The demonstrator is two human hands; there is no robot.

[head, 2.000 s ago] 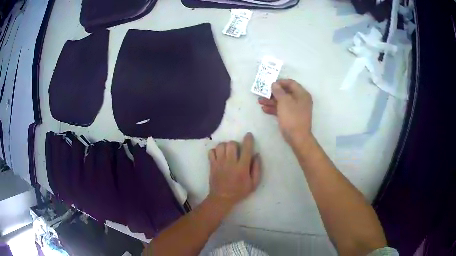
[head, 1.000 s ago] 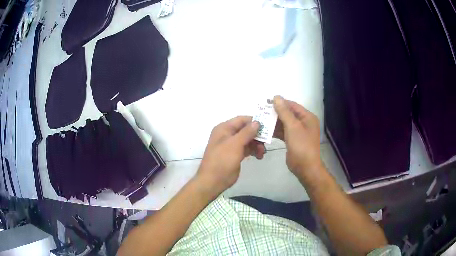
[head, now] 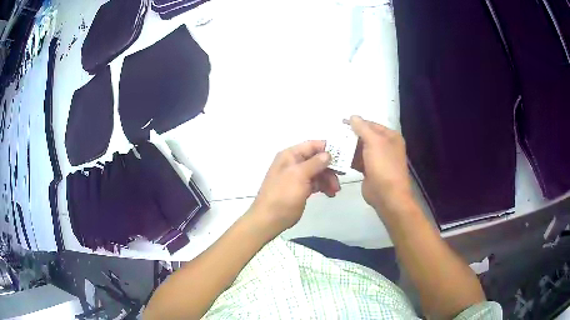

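A small white printed ticket [head: 339,149] is held in front of my body, above the white table. My left hand [head: 294,178] pinches its left side between thumb and fingers. My right hand [head: 382,159] holds its right side, with the thumb and index fingertip at the top corner. The print is too washed out to read. A small dark tip shows at the right fingertips; I cannot tell what it is.
Dark cut panels [head: 164,81] lie at the left and upper left. A gathered dark pile [head: 128,200] lies at lower left. Long dark panel stacks [head: 462,119] lie at right. The white table's [head: 275,75] front edge runs before me, with scraps on the floor beyond.
The right hand first held the ticket alone, while the left rested on the table. Both hands now hold it. The view has shifted right, showing the long stacks.
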